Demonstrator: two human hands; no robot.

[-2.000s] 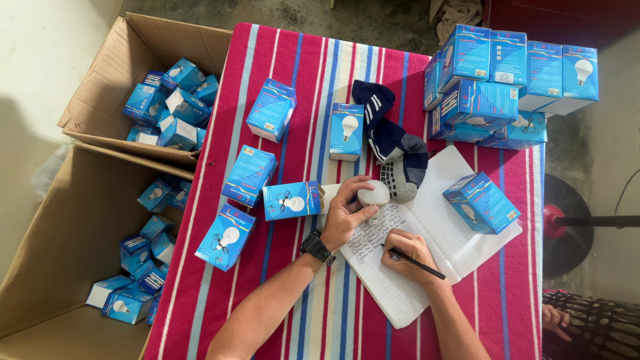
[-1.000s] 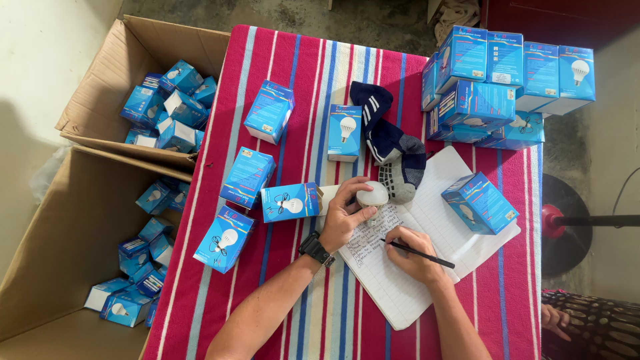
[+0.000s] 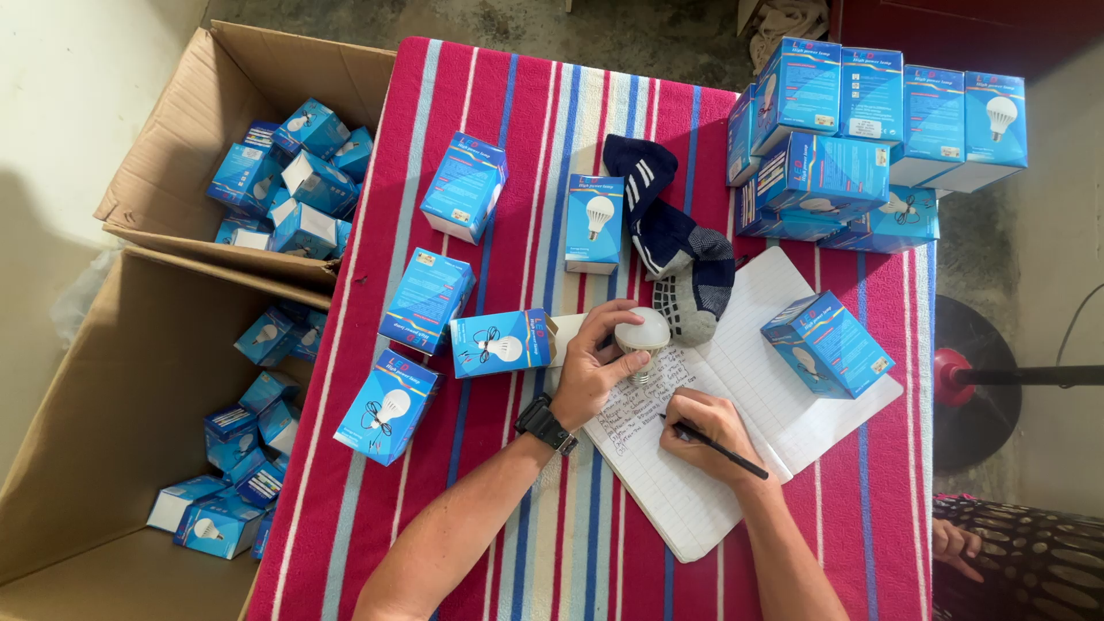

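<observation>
My left hand (image 3: 595, 366), with a black wristwatch (image 3: 546, 423) above it on the wrist, holds a white LED bulb (image 3: 642, 332) by its body, dome up, over the open notebook's upper left page. A black pen (image 3: 720, 452) is gripped in my right hand (image 3: 709, 431), its tip on the handwritten lines of the squared-paper notebook (image 3: 681, 517). One blue bulb box (image 3: 828, 345) rests on the right page. Just left of my left hand lies a blue box (image 3: 500, 343) with its end flap open. Navy and grey socks (image 3: 668, 237) touch the notebook's top edge.
More blue boxes stand on the striped cloth (image 3: 535, 552), with a stack of boxes (image 3: 819, 172) at the back right. Two cardboard cartons (image 3: 147, 181) holding boxes flank the table's left. A black fan (image 3: 975, 379) and another person's hand (image 3: 955, 548) are at the right.
My right hand with the pen has shifted slightly left over the written lines. My left hand keeps hold of the bulb, and the boxes have not moved.
</observation>
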